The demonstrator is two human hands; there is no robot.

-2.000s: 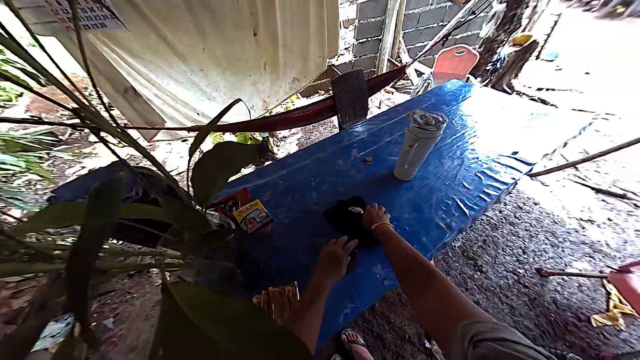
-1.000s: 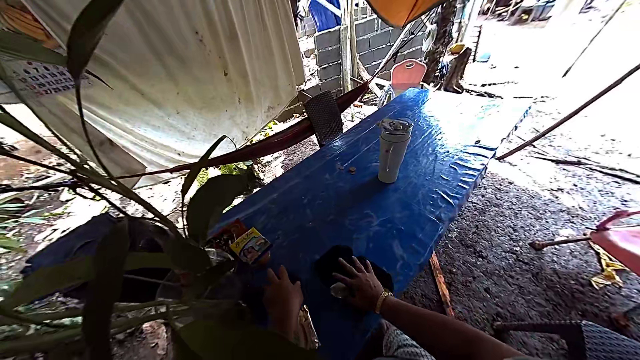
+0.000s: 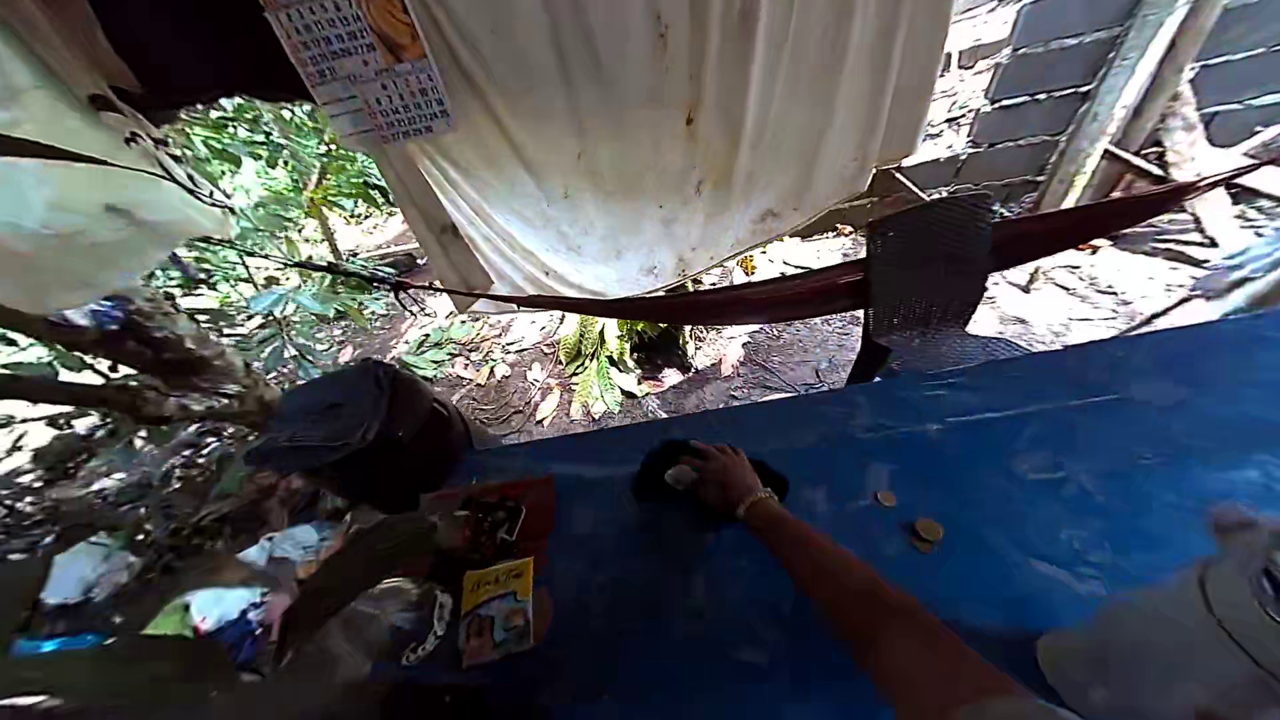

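My right hand (image 3: 722, 480), with a bracelet at the wrist, presses on a bunched black cloth (image 3: 665, 475) near the far edge of the blue-covered table (image 3: 800, 620). A small pale patch or object (image 3: 681, 477) shows beside its fingertips; what it is cannot be told. To the right of the hand lie several coins (image 3: 926, 530). A blurred, light-coloured tumbler (image 3: 1150, 630) stands at the lower right, partly cut off. Left of my forearm, a yellow-edged printed packet or booklet (image 3: 497, 610) lies near a red one (image 3: 535, 505). My left hand is out of view.
Past the far edge are a dark woven chair (image 3: 928, 265) and a dark red hammock (image 3: 760, 300). A pale hanging sheet (image 3: 640, 150) bears a calendar (image 3: 365, 70). Dark fabric (image 3: 350, 430) is heaped beyond the table's left end, with litter (image 3: 90, 570) below.
My right hand and the black cloth have moved across to the table's far side. My left hand, on the near side before, has left the view. The view has swung left and down.
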